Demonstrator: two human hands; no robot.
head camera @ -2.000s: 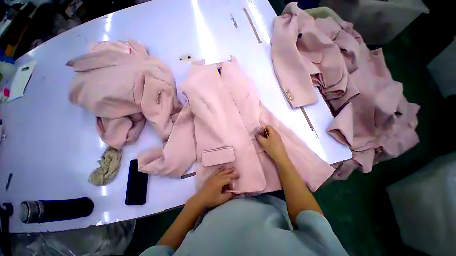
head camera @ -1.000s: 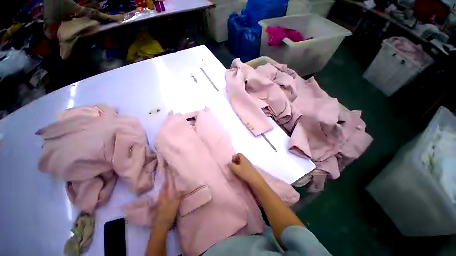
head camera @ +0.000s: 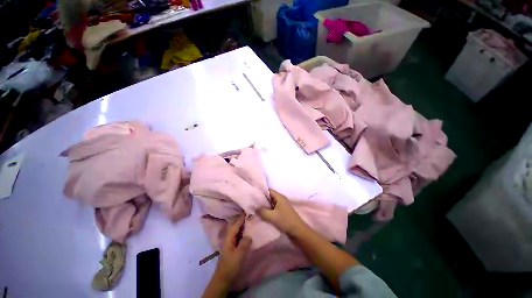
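Note:
A dusty-pink jacket (head camera: 227,180) lies in front of me with its collar away from me. One sleeve is folded across its front, and the cuff end lies between my hands. My left hand (head camera: 234,247) pinches the sleeve near the cuff from the near side. A small dark streak shows at its fingers; I cannot tell if it is a tool or shadow. My right hand (head camera: 281,214) is closed on the sleeve fabric just to the right. Its fingertips are partly hidden, and no tool is clearly visible in it.
A crumpled pink jacket bundle (head camera: 114,169) lies left on the white table (head camera: 175,99). A black phone (head camera: 148,273) and a beige-green cloth lump (head camera: 109,266) lie near my left arm. A pink jacket pile (head camera: 379,125) hangs over the right table edge. Pale bins (head camera: 373,43) stand beyond.
The jacket front lay flat and now has a sleeve folded across it. My left hand has moved right and my right hand has closed in, so both meet at the sleeve. The view has shifted.

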